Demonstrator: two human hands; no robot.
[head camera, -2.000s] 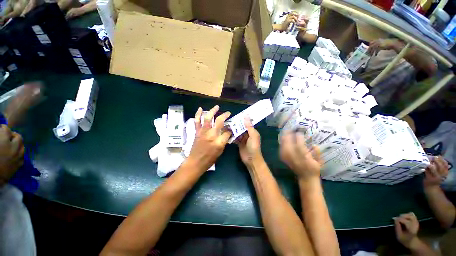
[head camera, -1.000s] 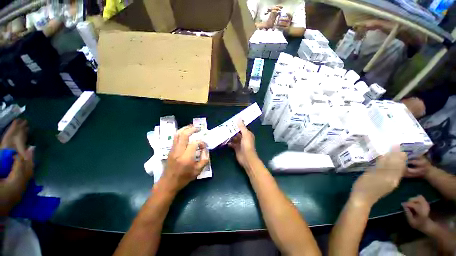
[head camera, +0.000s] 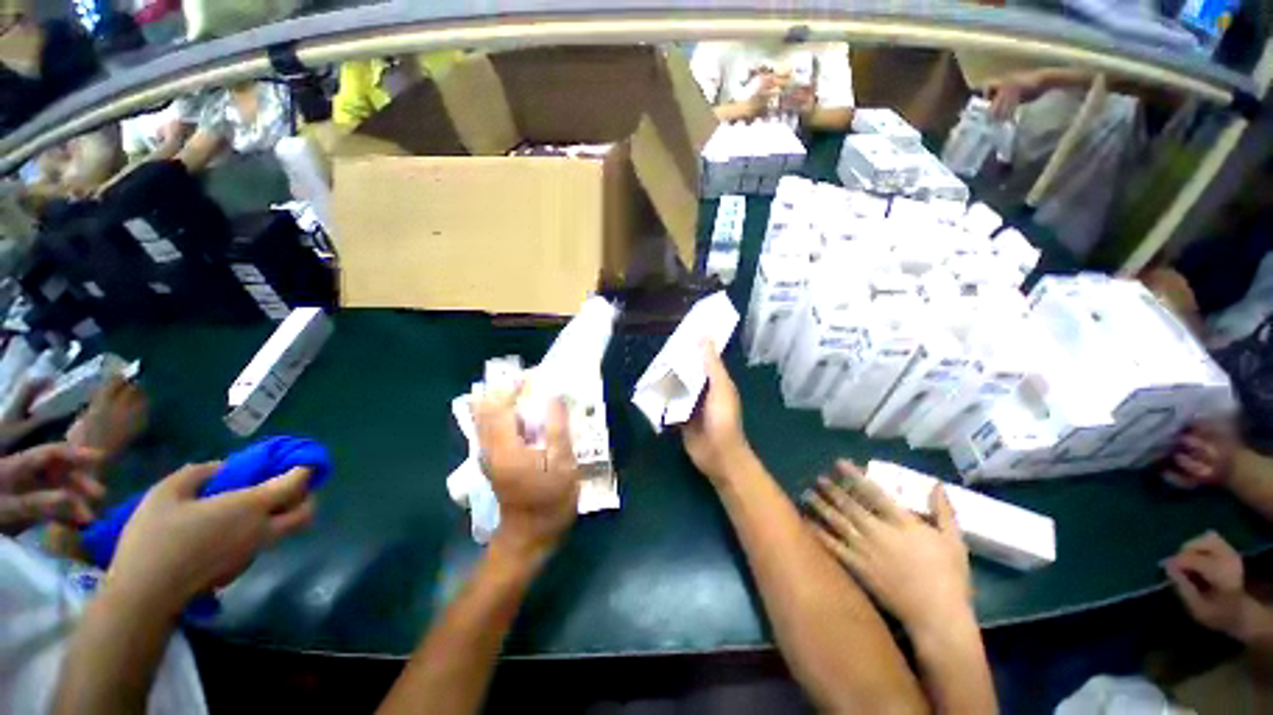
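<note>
My left hand, slightly blurred, holds a white rounded wrapped product that points up and away. Under and around this hand lies a small pile of white cartons and wrapped pieces, partly hidden by it. My right hand grips a slim white carton from its right side. The carton is tilted, its open end turned toward me and to the left. The product and the carton are apart.
An open brown shipping carton stands at the back. Open-flap cartons and closed cartons stand right. Another person's hand touches a carton. At left, another person holds a blue cloth near a single carton.
My left hand has taken hold of a wrapped product. The carton in my right hand has turned more upright. The neighbour's right-side hand has moved left; the blue cloth has been lifted.
</note>
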